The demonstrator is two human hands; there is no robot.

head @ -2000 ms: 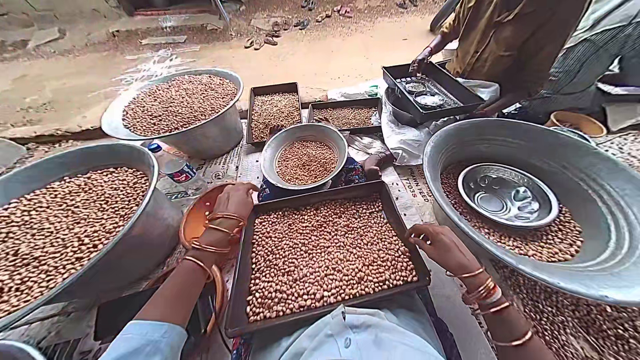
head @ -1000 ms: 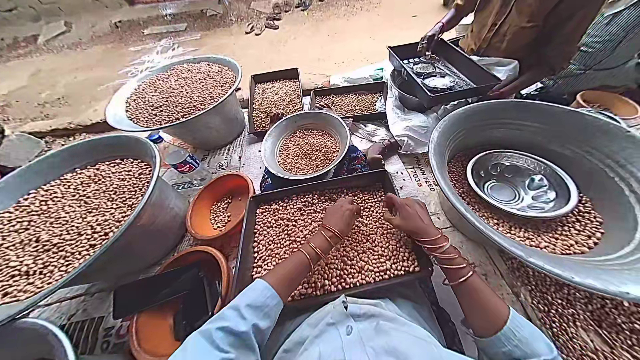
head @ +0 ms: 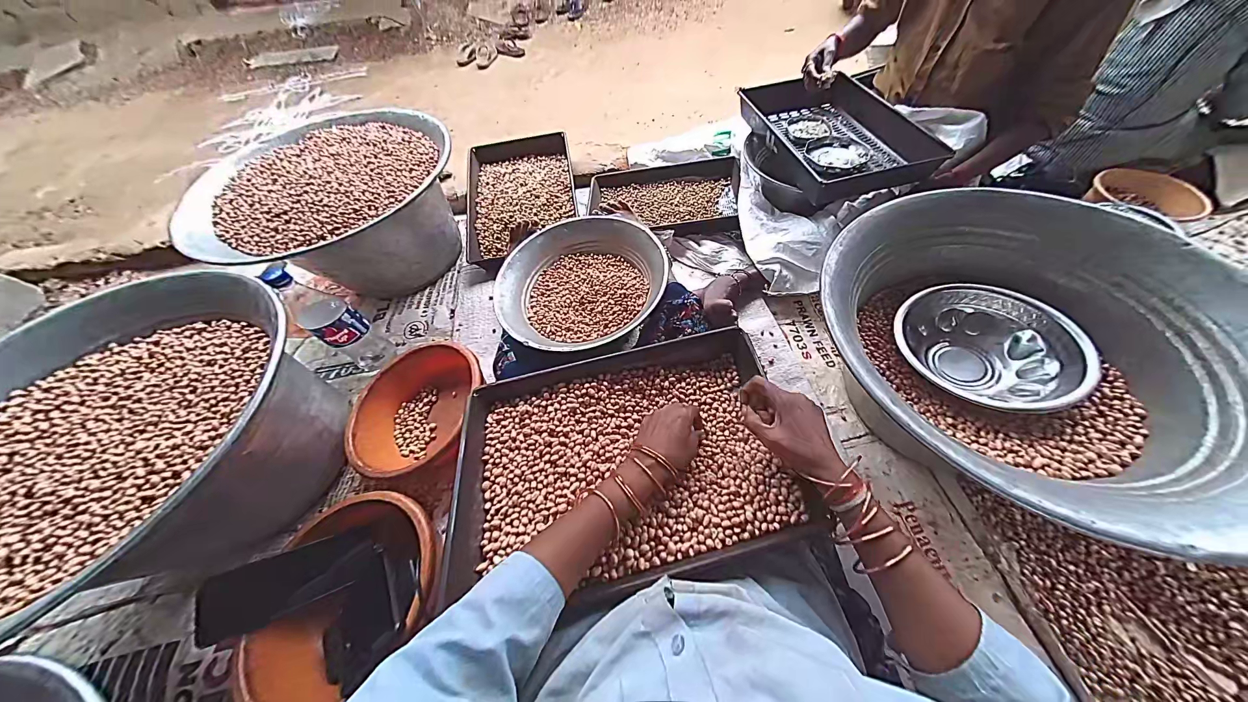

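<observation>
A dark rectangular tray (head: 466, 487) full of round brown nuts or seeds lies across my lap. My left hand (head: 671, 434) rests on the nuts near the middle, fingers curled downward; what lies under them is hidden. Over the tray's right part, my right hand (head: 780, 419) is raised a little, with fingertips pinched together; whether a nut is between them cannot be told. Just beyond the tray stands a metal bowl (head: 507, 292) of the same nuts. An orange bowl (head: 370, 419) at the left holds a few paler pieces.
Large metal basins (head: 234, 429) (head: 409, 244) of nuts stand at left. On the right, a wide basin (head: 975, 210) holds a metal dish (head: 1072, 390). A plastic bottle (head: 336, 322) lies near the orange bowl. Across from me, a person's hand (head: 822, 63) is above a perforated black tray (head: 926, 161).
My left hand has moved from the tray's left rim onto the nuts. My right hand has gone from the right rim to over the nuts. The other person's hand has risen from their tray.
</observation>
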